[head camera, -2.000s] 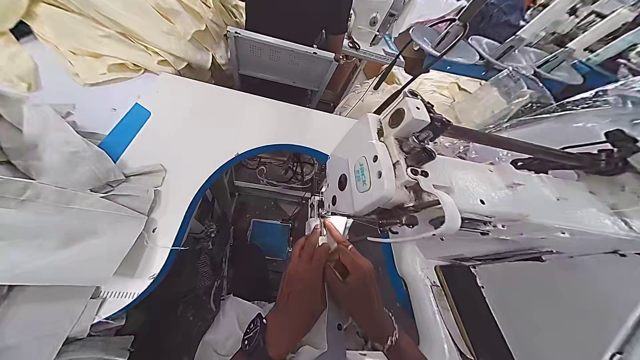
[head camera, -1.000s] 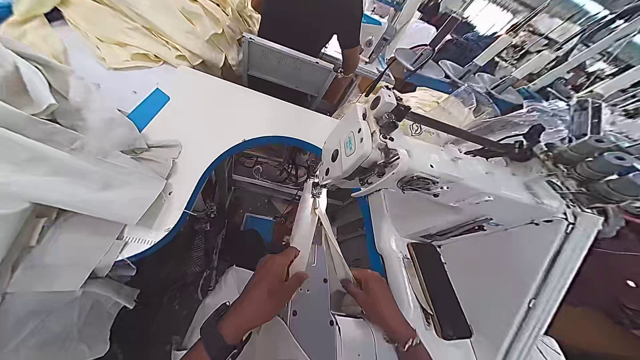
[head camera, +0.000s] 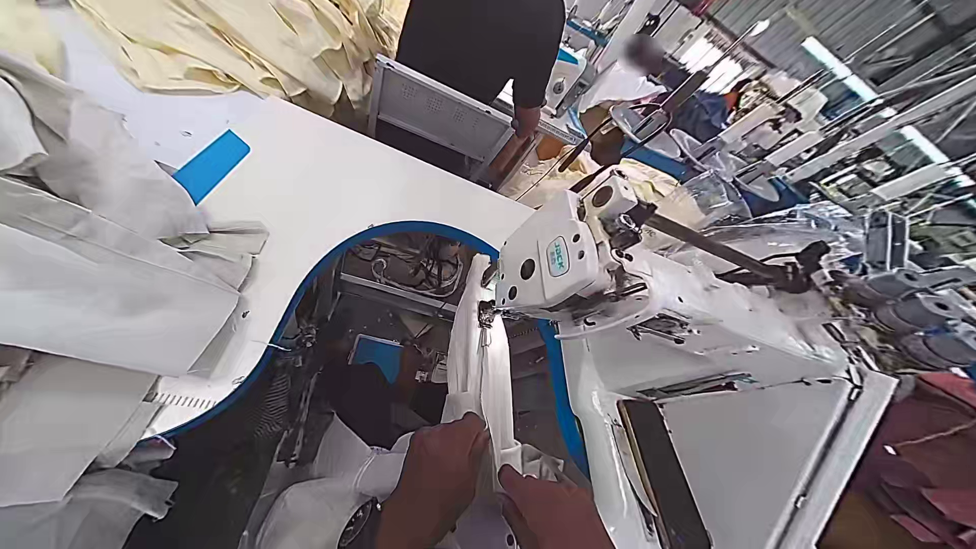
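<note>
A white Jack industrial sewing machine [head camera: 545, 259] reaches in from the right, its presser foot [head camera: 486, 313] over a strip of white fabric [head camera: 497, 374]. The strip runs from behind the foot down towards me. My left hand [head camera: 442, 473], with a watch on its wrist, grips the left edge of the fabric. My right hand [head camera: 553, 507] pinches the right side, a short way from the left one. More white cloth [head camera: 305, 515] hangs at the lower left of my hands.
The white table [head camera: 366, 179] has a blue-edged cutout around the machine. White fabric pieces [head camera: 99, 282] are piled at left, cream cloth [head camera: 252, 46] behind. A dark phone-like slab [head camera: 667, 473] lies at right. Another person [head camera: 480, 46] is beyond the table.
Two seconds ago both hands were close together at the presser foot; they have come back towards me and apart. Since one second ago, more fabric shows behind the foot.
</note>
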